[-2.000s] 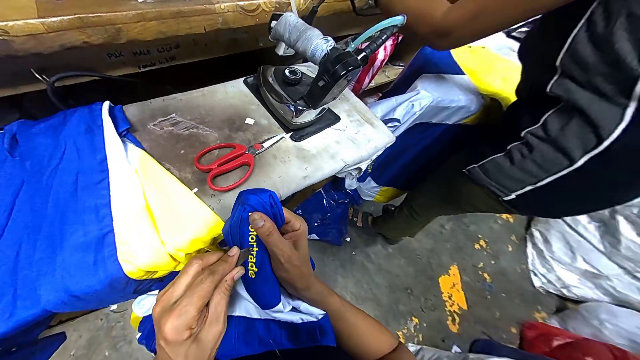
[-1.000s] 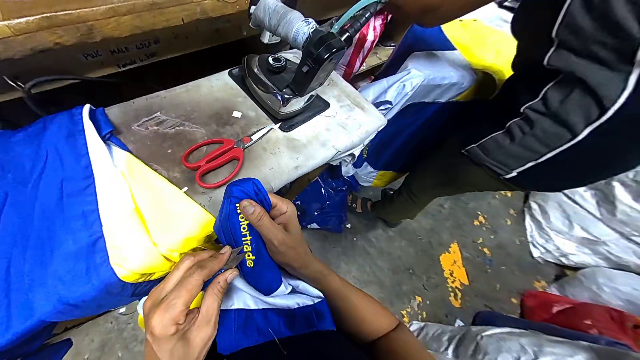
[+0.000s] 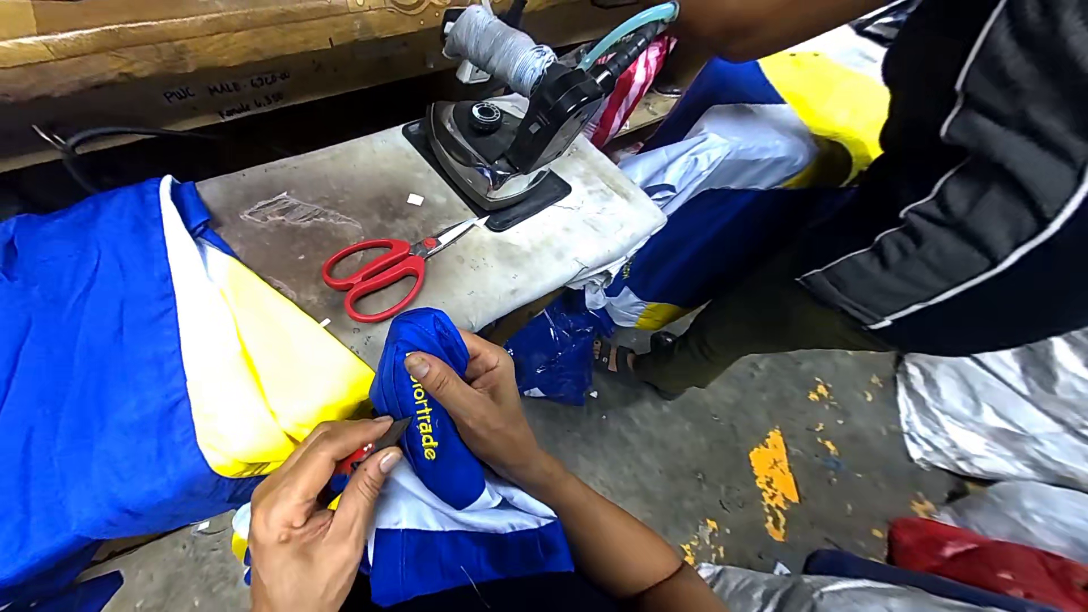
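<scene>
My left hand [image 3: 319, 510] holds a small blade with a red part [image 3: 393, 433], its dark tip by the yellow embroidered lettering on a blue fabric piece. My right hand [image 3: 489, 408] grips that blue embroidered fabric [image 3: 450, 467], thumb on top, fingers behind it. White and blue cloth [image 3: 476, 552] hangs below both hands. Red-handled scissors [image 3: 387, 270] lie beyond my hands on the cloth-covered board, blades partly apart. A steam iron [image 3: 501, 144] rests on a dark pad behind them, with a grey thread cone [image 3: 497, 51] beside its handle.
Blue, white and yellow cloth [image 3: 93, 357] covers the left side of the board [image 3: 527, 255]. Another person [image 3: 986, 187] stands at the right beside more such cloth [image 3: 722, 238]. A blue plastic bag [image 3: 552, 348] is on the floor, with silver and red bundles [image 3: 986, 552] at lower right.
The small blade in my left hand shows more plainly now, with its red part in view. My right hand keeps its grip on the blue fabric throughout.
</scene>
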